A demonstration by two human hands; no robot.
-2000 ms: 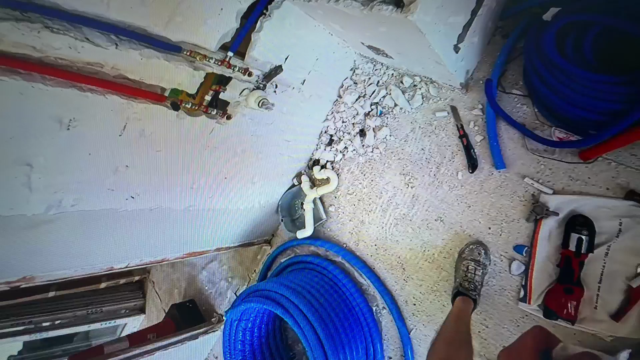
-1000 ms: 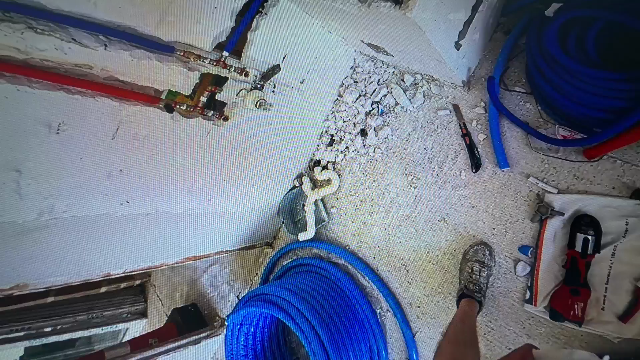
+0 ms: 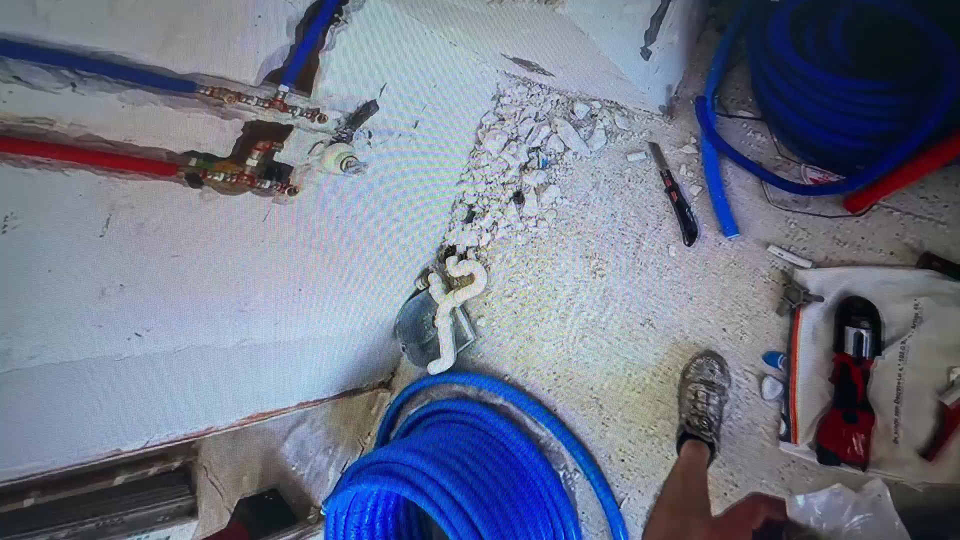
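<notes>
At the bottom edge, what looks like my left hand [image 3: 750,514] is partly cut off and blurred, beside a clear plastic bag [image 3: 851,510]; whether it grips the bag is unclear. My right hand cannot be made out. Just left of the bag, a bare leg ends in a dusty shoe [image 3: 703,397] on the rough floor. A red and black power press tool [image 3: 851,390] lies on a white printed sack [image 3: 915,360] at the right. Further up the floor lies a utility knife [image 3: 677,199] with its blade out.
A blue pipe coil [image 3: 465,457] stands at bottom centre, another [image 3: 847,97] at top right. White drain pipes [image 3: 446,322] rest on a grey bucket [image 3: 420,326] by rubble [image 3: 525,150]. Red pipe [image 3: 90,156], blue pipe [image 3: 97,66] and brass fittings [image 3: 240,178] sit in wall chases.
The clear plastic bag has come into view at the bottom right, beside the skin-coloured shape. The shoe, knife and press tool lie as before.
</notes>
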